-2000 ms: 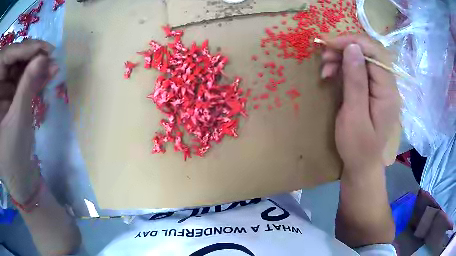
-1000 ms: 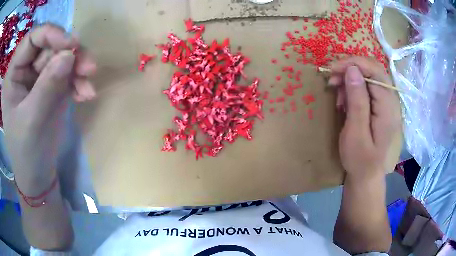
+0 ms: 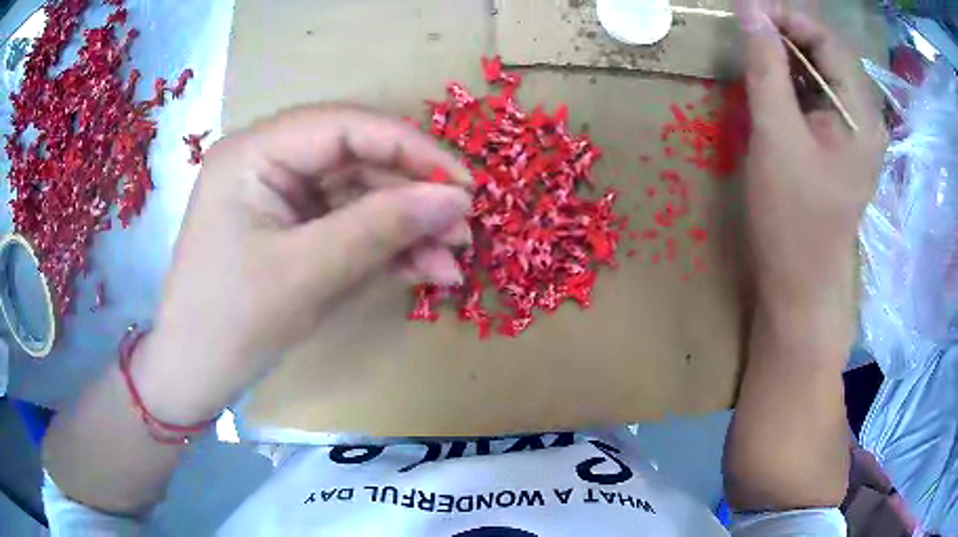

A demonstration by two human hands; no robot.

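Observation:
My left hand [image 3: 326, 220] is over the left side of the central pile of red figurines [image 3: 536, 220], thumb and forefinger pinched on a small red figurine [image 3: 441, 176], mostly hidden by the fingers. My right hand [image 3: 804, 136] is at the upper right and holds a thin pale wooden stick [image 3: 819, 79] that slants across it. Its fingertips are blurred, close to the end of a second pale stick [image 3: 699, 12] by the white round cap [image 3: 634, 17]; whether they touch it I cannot tell. Tiny red parts [image 3: 704, 134] are scattered left of the right hand, partly hidden by it.
The brown cardboard sheet [image 3: 588, 378] has a slit and dark specks near the top. A darker red pile of figurines [image 3: 79, 147] covers the metal tabletop [image 3: 189, 89] at left. A tape roll [image 3: 27, 296] sits at the left edge. Clear plastic bags [image 3: 919, 210] are at right.
My left hand has moved right, from the left side to the central pile. My right hand has moved up towards the cap. The view has shifted, showing more of the left pile and the cap.

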